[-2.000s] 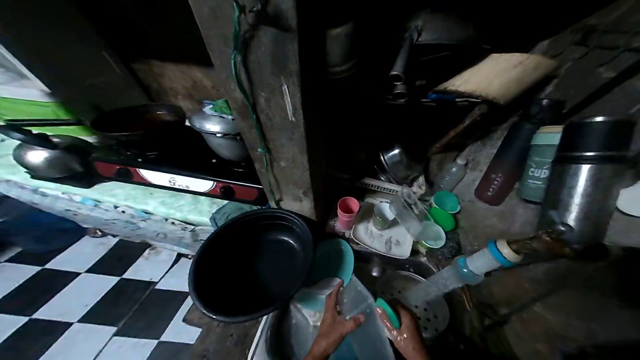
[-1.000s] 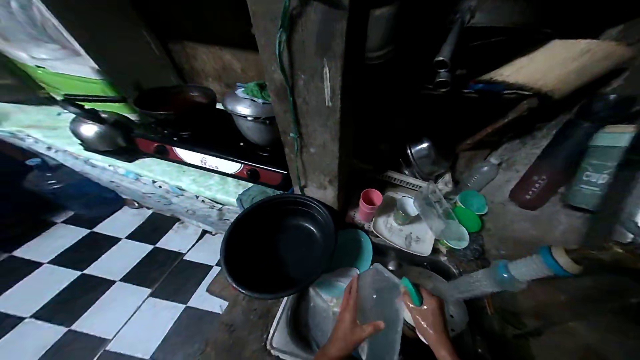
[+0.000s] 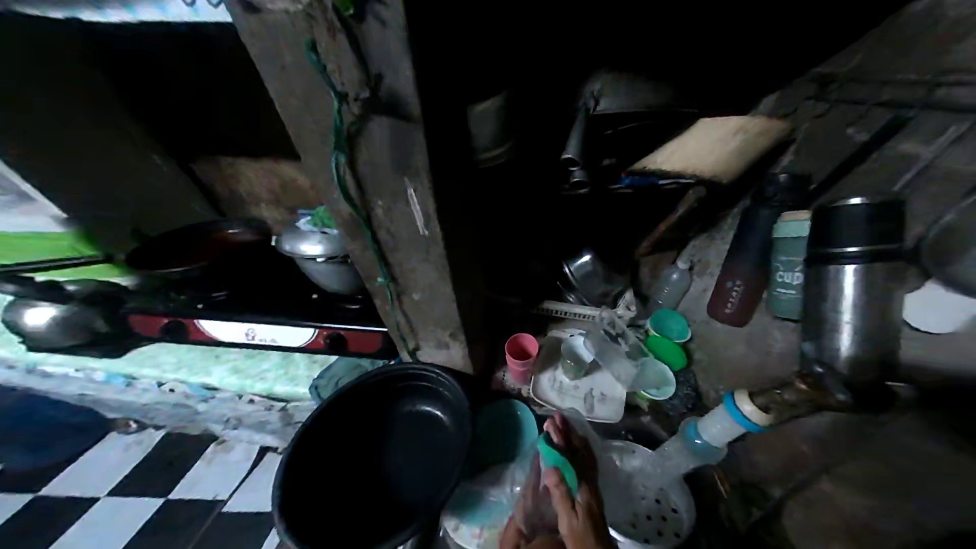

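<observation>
At the bottom centre, my right hand [image 3: 576,496] presses a green sponge [image 3: 558,463] against a clear plastic container [image 3: 534,488]. My left hand [image 3: 522,530] is mostly hidden behind the container and the right hand, at the container's lower side. A metal colander [image 3: 648,499] with round holes lies just right of my hands, under the faucet's sleeve [image 3: 713,427]. To the left stands a large black plastic basin [image 3: 374,457], with a turquoise bowl [image 3: 503,431] between it and my hands.
Behind my hands, a white tray [image 3: 579,396] holds cups beside a pink cup [image 3: 521,357]. Green cups [image 3: 668,326] and a steel thermos [image 3: 852,297] stand to the right. A concrete post [image 3: 381,191] rises in front of a gas stove [image 3: 252,332] at the left.
My hands have come together, and the green sponge in my right hand has moved from beside the clear container onto it. The view has shifted.
</observation>
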